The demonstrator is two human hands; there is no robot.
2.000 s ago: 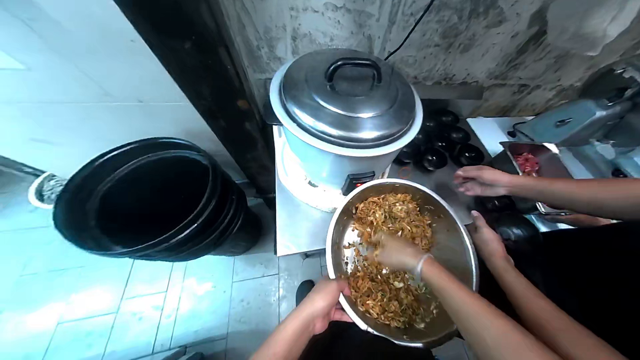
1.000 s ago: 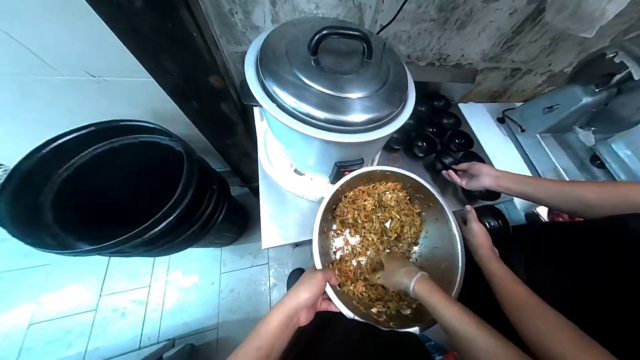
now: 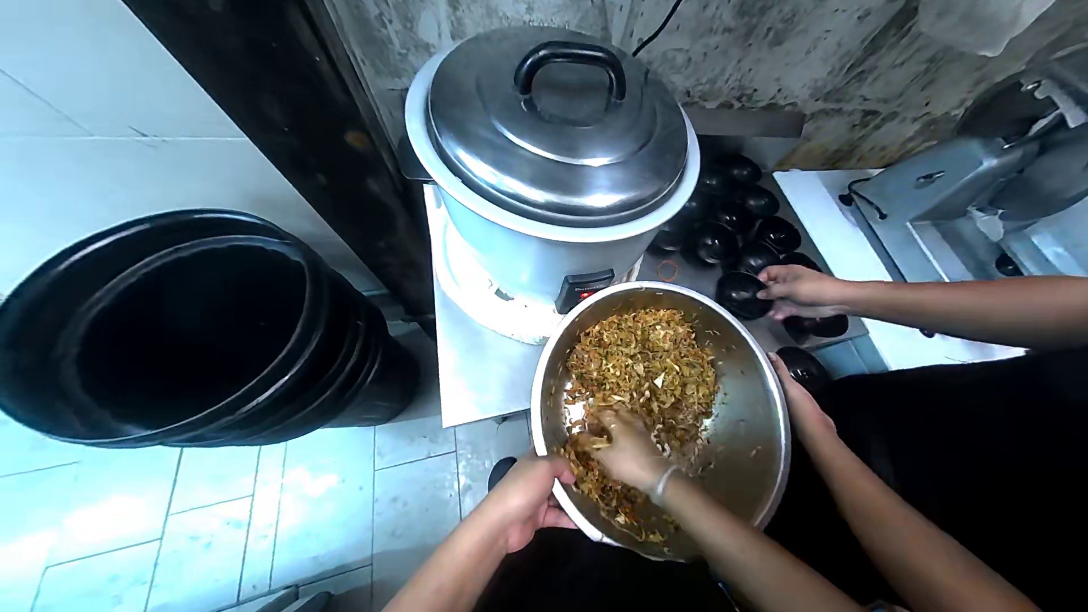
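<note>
A round metal bowl (image 3: 752, 425) holds a shredded, orange-brown and greenish food mixture (image 3: 646, 365). My left hand (image 3: 531, 501) grips the bowl's lower left rim, thumb over the edge. Inside the bowl is my right hand (image 3: 625, 450), in what looks like a thin clear glove with a band at the wrist; its fingers curl around some of the mixture and are partly hidden. Another person's hand (image 3: 803, 404) rests at the right rim. A further hand (image 3: 799, 293) of a person on the right touches a small black bowl (image 3: 741, 295).
A large lidded electric cooker (image 3: 552, 170) stands behind the bowl on a metal surface. Several black bowls (image 3: 735, 212) are clustered right of it. Stacked black bins (image 3: 357, 365) stand at the left. A metal slicer-like machine (image 3: 952, 187) is at the right.
The other person's upper hand, earlier palm up with nothing visible in it, is now at a black bowl. My right hand has moved toward the left side of the mixture.
</note>
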